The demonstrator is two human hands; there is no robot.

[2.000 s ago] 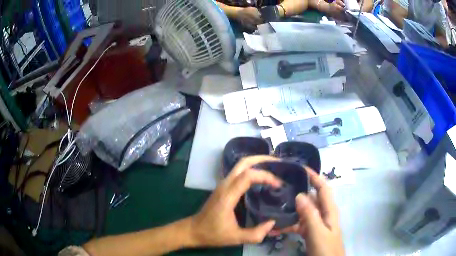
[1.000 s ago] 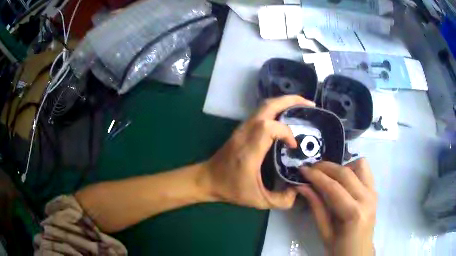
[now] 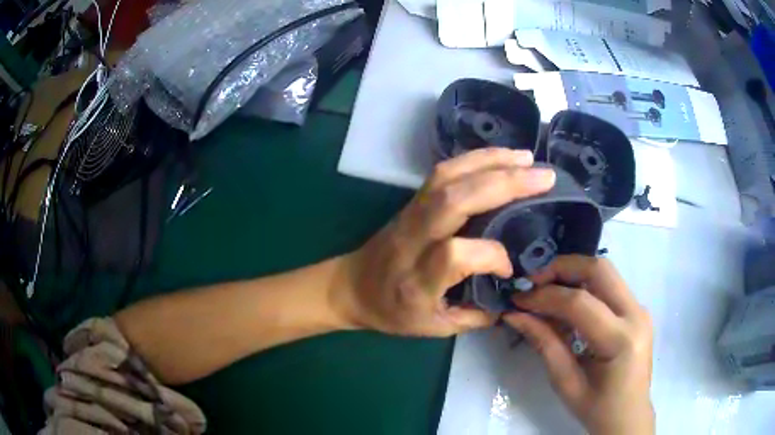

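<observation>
A dark grey base housing (image 3: 578, 223) is tilted with its open side up, showing the round central post. My left hand (image 3: 425, 246) is shut on its left side, with a finger inside the cup. My right hand (image 3: 586, 331) is at the near right rim, fingertips inside the cup by a small pale piece (image 3: 522, 285). Another small pale piece (image 3: 579, 343) shows between the right fingers. Two more housings, one at the back left (image 3: 476, 106) and one at the back right (image 3: 619, 153), stand open side up just behind.
A small dark three-armed piece (image 3: 647, 199) lies at right on the white sheet (image 3: 399, 127). Flattened cartons (image 3: 705, 115) lie behind. A bubble-wrap bag (image 3: 178, 59), cables (image 3: 53, 187) and thin sticks (image 3: 194, 202) are at left. A box (image 3: 752, 340) stands at the right edge.
The view has tilted down since the oldest frame. Since one second ago, the held housing has tilted and its inside looks darker. My left fingers have spread over its rim, and pale pieces show at my right fingers.
</observation>
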